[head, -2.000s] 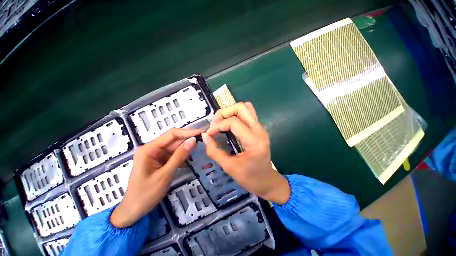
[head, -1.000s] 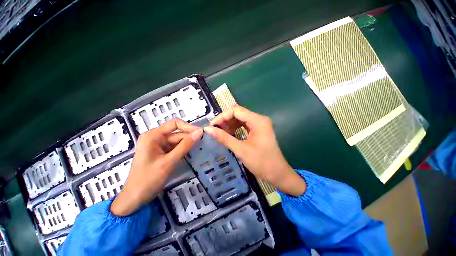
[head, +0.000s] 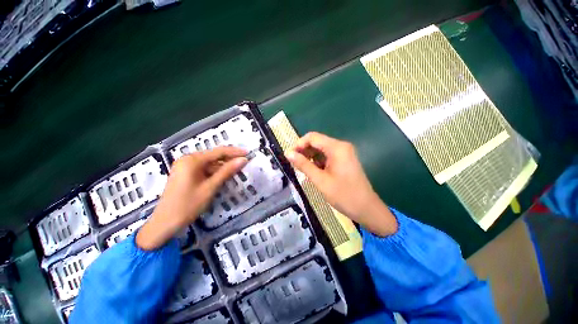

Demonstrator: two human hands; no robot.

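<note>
My left hand [head: 193, 193] is over the black tray [head: 212, 237], thumb and forefinger nearly together at the upper left edge of a silvery phone mid-frame [head: 256, 180] lying in a pocket. I cannot tell if they grip it. My right hand [head: 336, 180] is bent over the narrow yellow adhesive sheet [head: 339, 231] beside the tray's right edge. Its thumb and forefinger are close together at the sheet's left edge; any strip between them is too small to see. Another mid-frame [head: 266, 245] lies in the pocket nearer me.
Larger yellow striped sheets [head: 443, 104] overlap at the right, with clear crinkled film [head: 510, 171] by their lower end. The green bench surface [head: 190, 69] extends behind the tray. Dark stacked items [head: 47, 31] stand at the far left. A blue sleeve [head: 561, 193] shows at the right edge.
The dark grey mid-frame held up between my hands now lies silvery in the tray. My hands have separated; my right hand has moved right to the narrow sheet, my left slightly left.
</note>
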